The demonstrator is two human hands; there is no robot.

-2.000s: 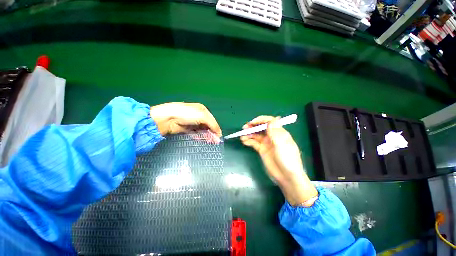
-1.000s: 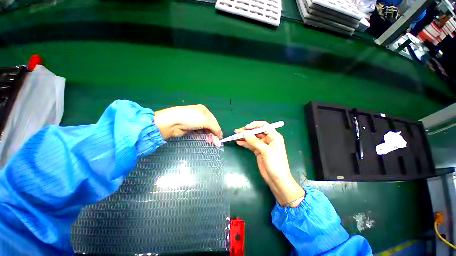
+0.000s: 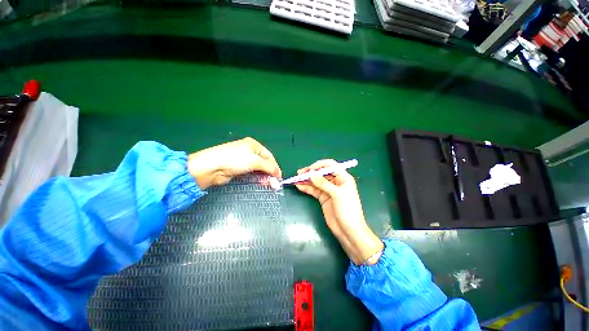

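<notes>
A large clear-grey sheet of die-cut adhesive pieces [image 3: 194,258] lies in front of me with rows of tiny outlines. My left hand [image 3: 236,161] is at its top edge, fingers curled down at the upper right corner; something pinkish shows under the fingertips, too blurred to name. My right hand [image 3: 336,197] holds white tweezers [image 3: 323,172] like a pen, their tips at the same corner beside the left fingertips. Whether the tips hold a piece cannot be told. A red plastic housing [image 3: 303,305] lies against the sheet's lower right edge.
A black compartment tray [image 3: 423,194] is at the right, holding a thin dark stick [image 3: 458,171] and a crumpled white paper [image 3: 500,179]. A glossy black tray [image 3: 9,123] and white liner [image 3: 48,136] are at the far left, with a red piece [image 3: 31,90]. White trays [image 3: 313,13] stand at the back.
My right hand and the tweezers have moved left and slightly down, closer to the left fingertips. The left hand stays at the sheet's corner. The whole view has shifted slightly.
</notes>
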